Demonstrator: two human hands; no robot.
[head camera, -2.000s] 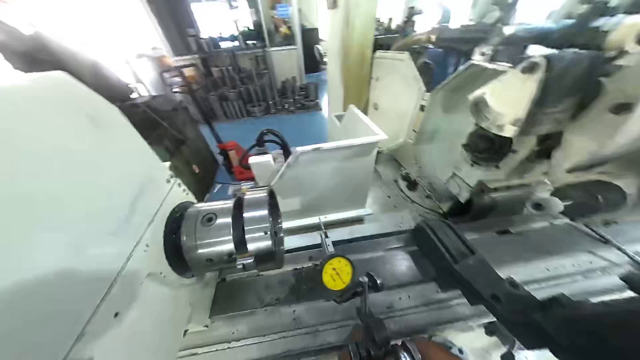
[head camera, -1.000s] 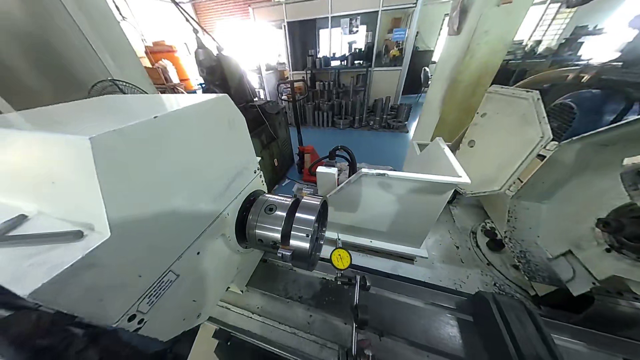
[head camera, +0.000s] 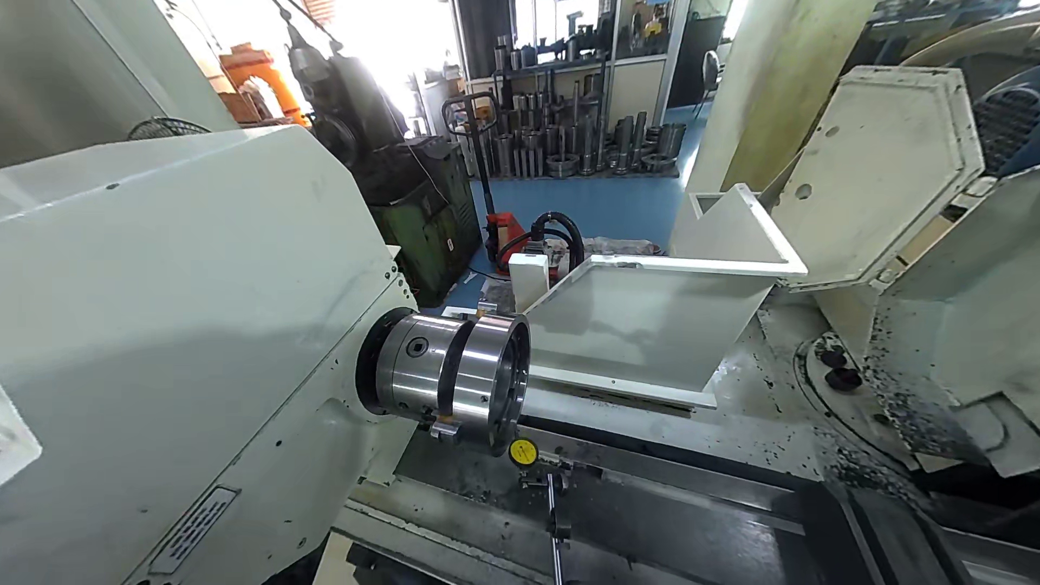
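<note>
Neither of my hands shows in the head view now. A steel chuck (head camera: 422, 357) projects from the white machine headstock (head camera: 244, 325), and its jaws hold a steel ring workpiece (head camera: 487, 374). Just below the ring's lower right edge is a yellow-faced dial indicator (head camera: 523, 452); whether its tip touches the ring I cannot tell. The indicator is clamped to a stand rod (head camera: 555, 520) that rises from the bottom of the view over the machine bed (head camera: 650, 512).
Behind the bed stands a white sheet-metal guard (head camera: 642, 325). A hexagonal cover (head camera: 877, 179) and a chip-strewn housing (head camera: 959, 341) are at the right. Farther back are a red pallet jack (head camera: 505, 231), a green machine (head camera: 426, 219) and several steel tool holders (head camera: 569, 146).
The dial indicator now appears beside the ring's lower edge, where two seconds ago it was farther right. A hand at the bottom two seconds ago is out of view. The view has swung left.
</note>
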